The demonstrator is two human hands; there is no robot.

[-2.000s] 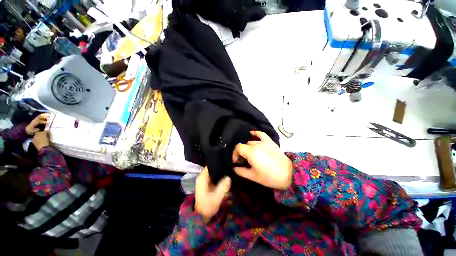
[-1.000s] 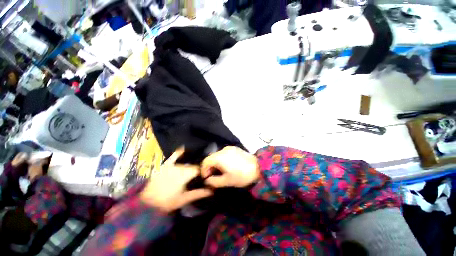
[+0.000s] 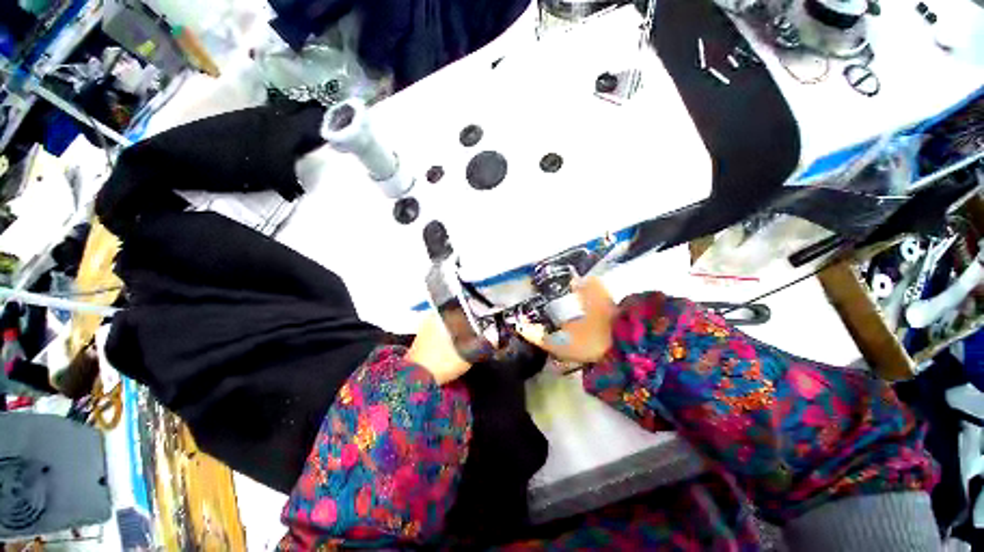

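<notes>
The black trousers lie bunched across the table on the left, one part stretching to the upper left and one end reaching the needle area. My left hand is on the black cloth at the left of the needle area, partly hidden by the machine head. My right hand is at the right of the needle area with its fingertips at the cloth. Its fingers are partly hidden by metal parts and blurred. The white sewing machine with round dark holes stands over both hands.
A black cloth band drapes over the machine head. Thread snips lie right of my right hand, partly hidden. A wooden parts tray is at the right. Orange-handled scissors and another grey-white machine are at the left edge.
The view has moved in over the machine. My hands have gone from the cloth in front of the table to the needle area, bringing the trouser end with them.
</notes>
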